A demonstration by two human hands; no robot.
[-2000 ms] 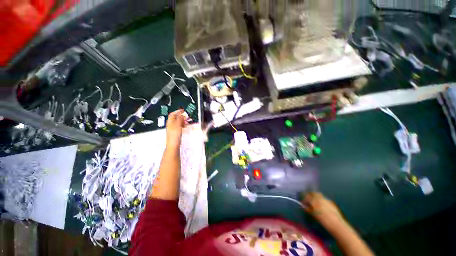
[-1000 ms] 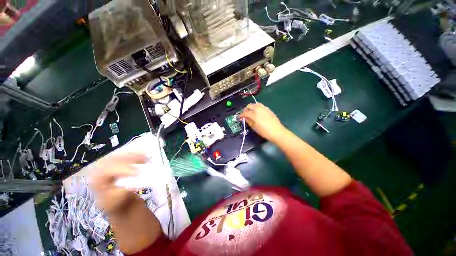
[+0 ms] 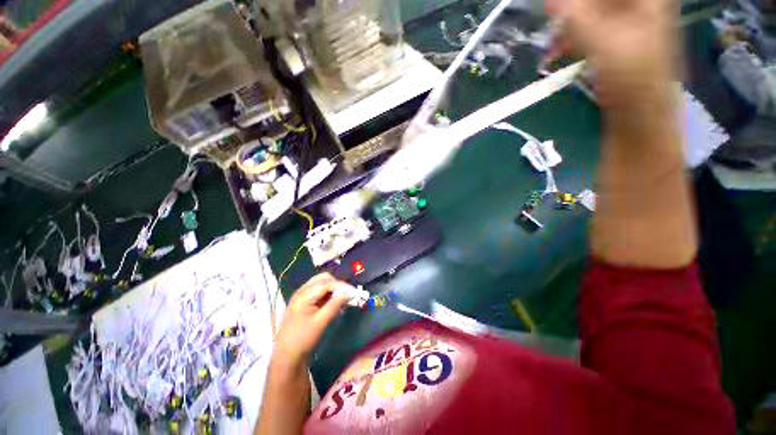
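My left hand (image 3: 313, 313) is at the fixture's front left, its fingertips closed on the white end of a corded board assembly (image 3: 379, 300) with yellow and blue parts. A white cord (image 3: 442, 316) trails right from it. My right hand (image 3: 617, 34) is raised at the upper right, blurred and cut by the top edge; whether it grips anything is unclear. A blurred white cord (image 3: 425, 161) stretches from the top edge down over the fixture. The black test fixture (image 3: 408, 252) has a red spot, a white socket block (image 3: 339, 240) and a green fixture board (image 3: 396, 210).
Corded boards are heaped on the white sheet (image 3: 247, 255) at left. A grey power source (image 3: 204, 76) and a pale instrument (image 3: 374, 102) stand behind. Another corded assembly (image 3: 542, 155) lies right of the fixture, and more cords (image 3: 489, 51) lie at the rear.
My left hand has moved from over the left heap to the fixture's front and holds a board assembly. My right hand has left the fixture board and risen to the upper right.
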